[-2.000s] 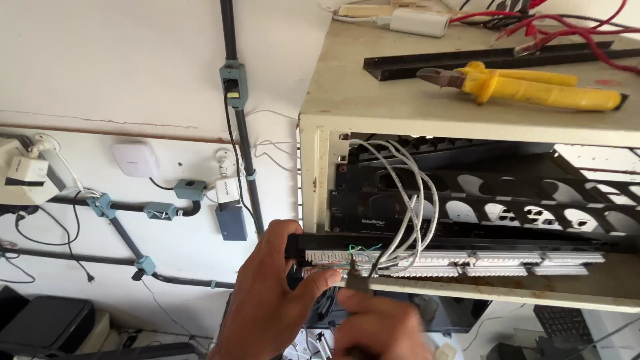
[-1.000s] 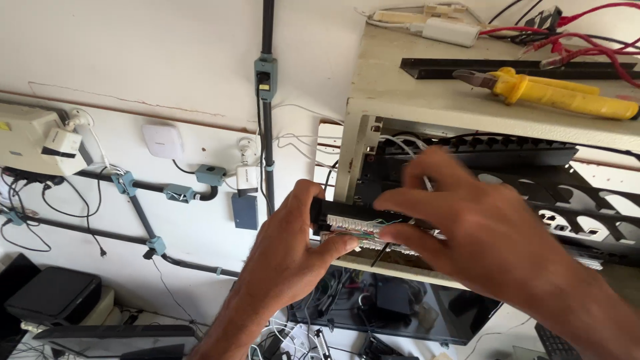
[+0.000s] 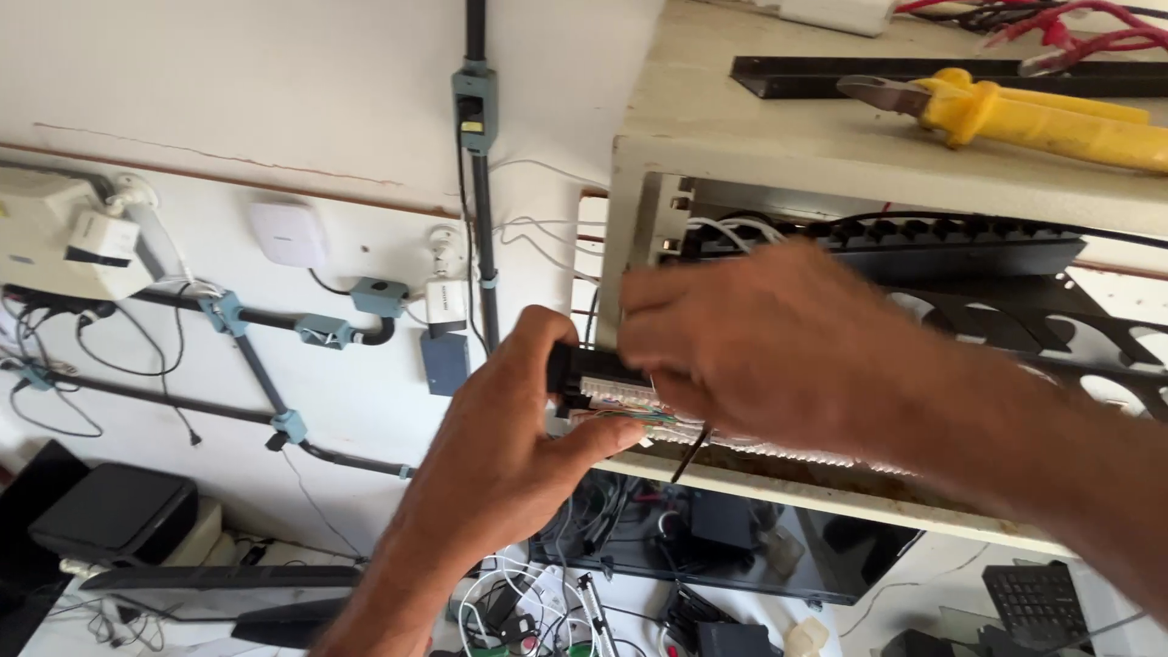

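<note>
My left hand [image 3: 520, 429] grips the left end of a black patch panel [image 3: 602, 365], its thumb pressing near thin coloured wires [image 3: 652, 417] on the white terminal strip [image 3: 620, 392]. Over the panel, just right of that thumb, is my right hand [image 3: 730, 338], blurred, its fingers curled in; whether they pinch a wire cannot be seen. A thin dark rod-like thing [image 3: 691, 454] sticks out below the panel. White network cables [image 3: 735, 228] run behind my right hand into the beige rack cabinet [image 3: 630, 219].
Yellow-handled cutting pliers [image 3: 1031, 119] and a black metal strip [image 3: 776, 80] lie on the cabinet top, near red cables [image 3: 1077, 36]. Black cable organisers [image 3: 967, 251] fill the rack. Below are a monitor [image 3: 821, 547], tangled cables and a keyboard [image 3: 1040, 602]. Dark conduit [image 3: 481, 228] runs along the wall.
Two seconds ago my right hand was lower, below the panel, with a dark tool; it has since risen over the panel. My left hand still holds the panel's left end.
</note>
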